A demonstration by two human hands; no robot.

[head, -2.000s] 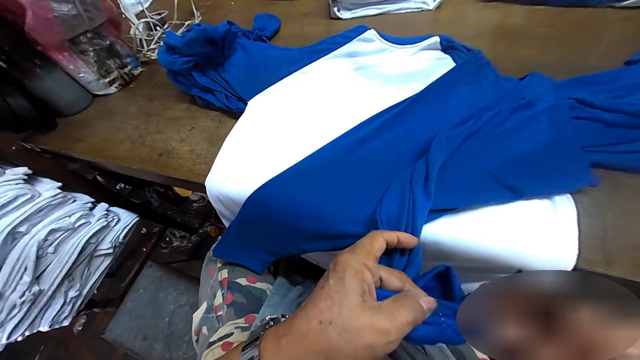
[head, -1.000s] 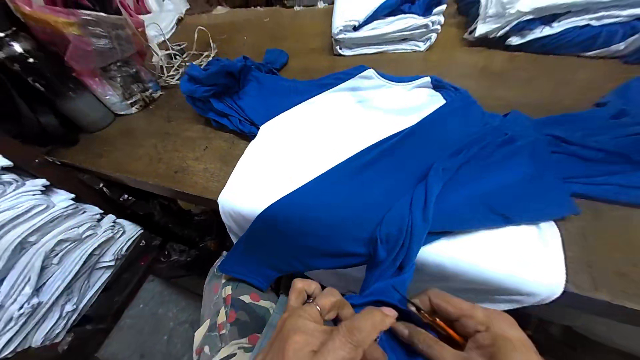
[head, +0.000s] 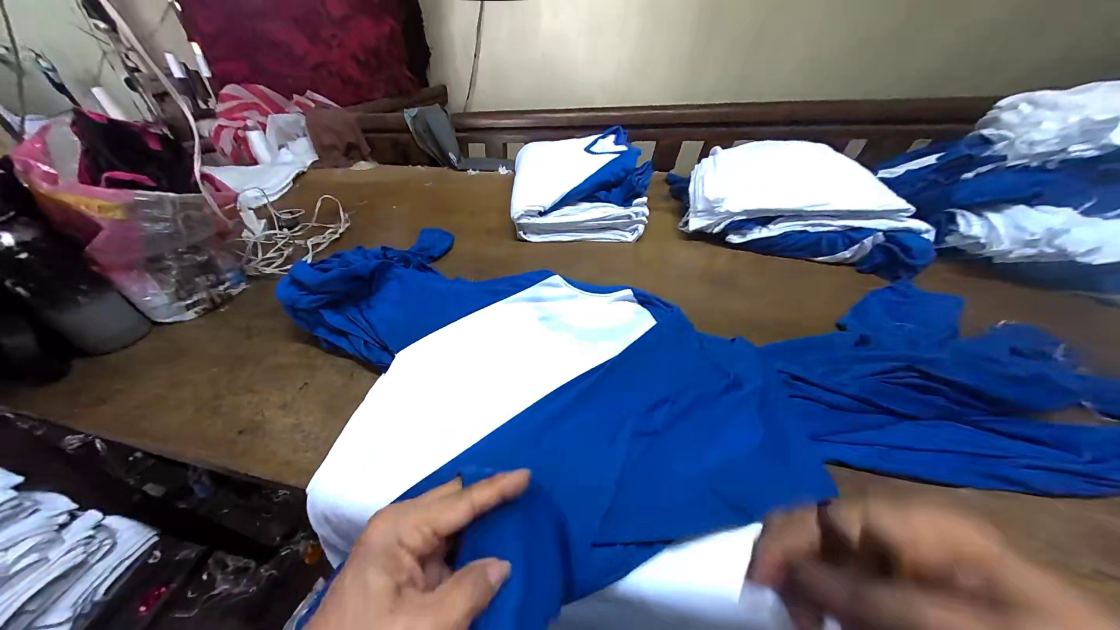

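Note:
A blue and white long-sleeved shirt (head: 525,376) lies spread on the wooden table (head: 236,411), its neckline toward the far side. My left hand (head: 429,551) grips a fold of the shirt's blue cloth between thumb and fingers near the bottom centre. Over the white lower part, at the bottom right, my right hand (head: 892,560) is blurred by motion; something dark seems to be among its fingers, but what it is cannot be made out. One bundled blue sleeve rests at the left. More blue cloth (head: 945,411) stretches out to the right.
Folded blue and white garments stand in a small stack (head: 577,192), a second stack (head: 796,192) and a larger heap (head: 1041,192) along the back. A pink plastic bag (head: 131,210) and tangled white cord (head: 293,236) sit at left. White cloth pieces (head: 61,560) are piled lower left.
My right hand, beside the left hand one second ago with an orange-handled tool, has moved away to the right. The view has tilted up toward the wall.

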